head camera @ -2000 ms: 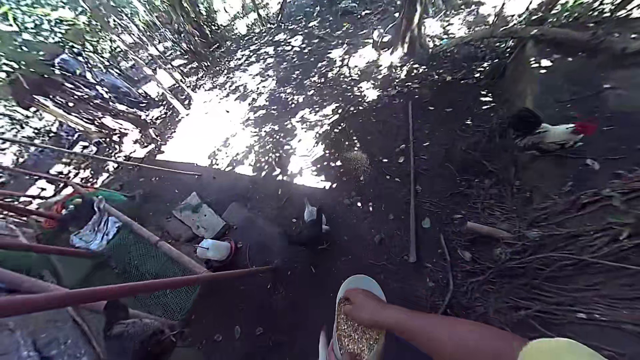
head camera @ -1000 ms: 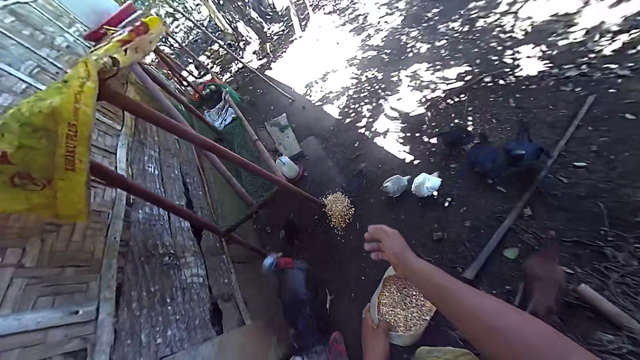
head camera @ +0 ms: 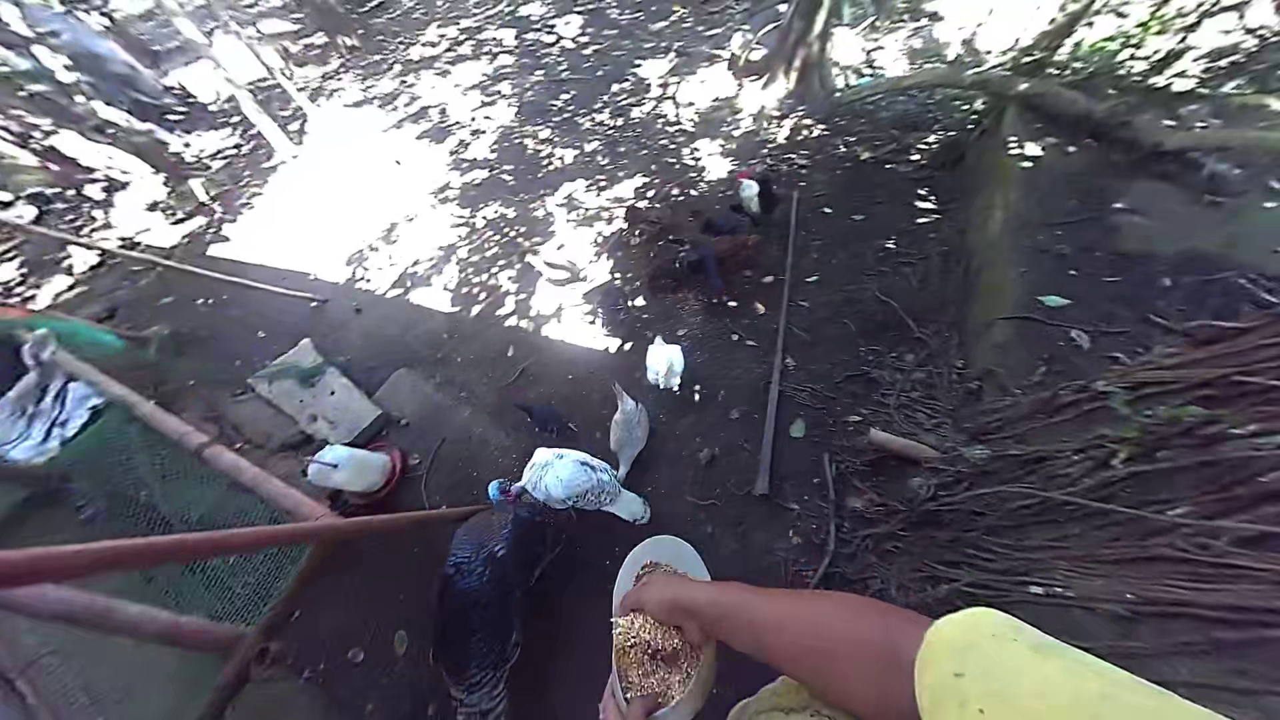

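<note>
A pale oval container [head camera: 700, 690] of mixed grain [head camera: 650, 655] is at the bottom centre. My left hand [head camera: 625, 705] holds its near edge from below, only fingers showing at the frame's bottom. My right hand [head camera: 668, 603] is down in the grain, its fingers hidden; whether it grips any cannot be told. Just left of the container stands a dark turkey [head camera: 485, 600]. Beyond it are a white and black bird [head camera: 575, 480], a greyish bird [head camera: 628, 430] and a white bird [head camera: 665, 363]. Farther off, several dark chickens and a white-necked one [head camera: 749, 195] gather on the soil.
Wooden poles [head camera: 230, 542] and green netting [head camera: 150, 500] reach in from the left. A white and red poultry drinker [head camera: 350, 468] lies beside a concrete slab [head camera: 315, 392]. A long stick [head camera: 778, 350] lies on the ground, with exposed roots [head camera: 1100, 500] at the right.
My right hand, spread above the container a second ago, is now in the grain. The white bird is farther from the dark ones. The view has swung right, away from the woven wall.
</note>
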